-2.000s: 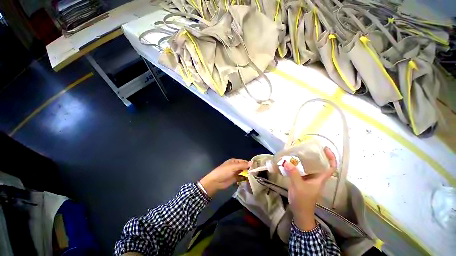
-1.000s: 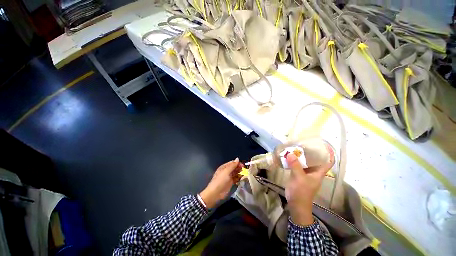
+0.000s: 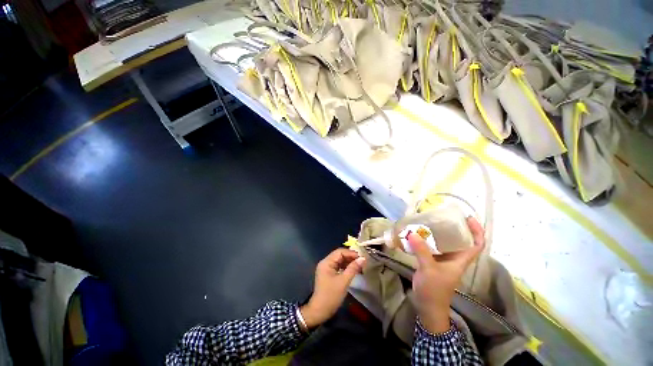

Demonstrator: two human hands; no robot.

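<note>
My right hand (image 3: pixel 438 275) holds a clear-whitish glue bottle (image 3: pixel 447 227) on its side, with a small red-orange mark on a white label. Its narrow nozzle points left at the bag's top corner, beside a yellow tape tuft (image 3: pixel 351 242). My left hand (image 3: pixel 335 281) pinches the bag's corner just below the tuft. The beige handbag (image 3: pixel 497 297) lies across my lap against the table edge. Its dark zipper (image 3: pixel 481 306) runs down to the right, to another yellow tuft. A beige strap loop (image 3: pixel 489 187) lies up on the table. Whether glue is coming out cannot be told.
The long white table (image 3: pixel 429 129) carries heaped beige bags (image 3: pixel 372 57) with yellow edges along its far side. Crumpled clear plastic (image 3: pixel 629 292) lies at the right. Another table (image 3: pixel 132 53) stands at the upper left. Dark floor (image 3: pixel 165 214) lies left of the bag.
My left hand has moved slightly down and right, and its fingers now sit below the yellow tuft. The nozzle has shifted a little right and down since one second ago.
</note>
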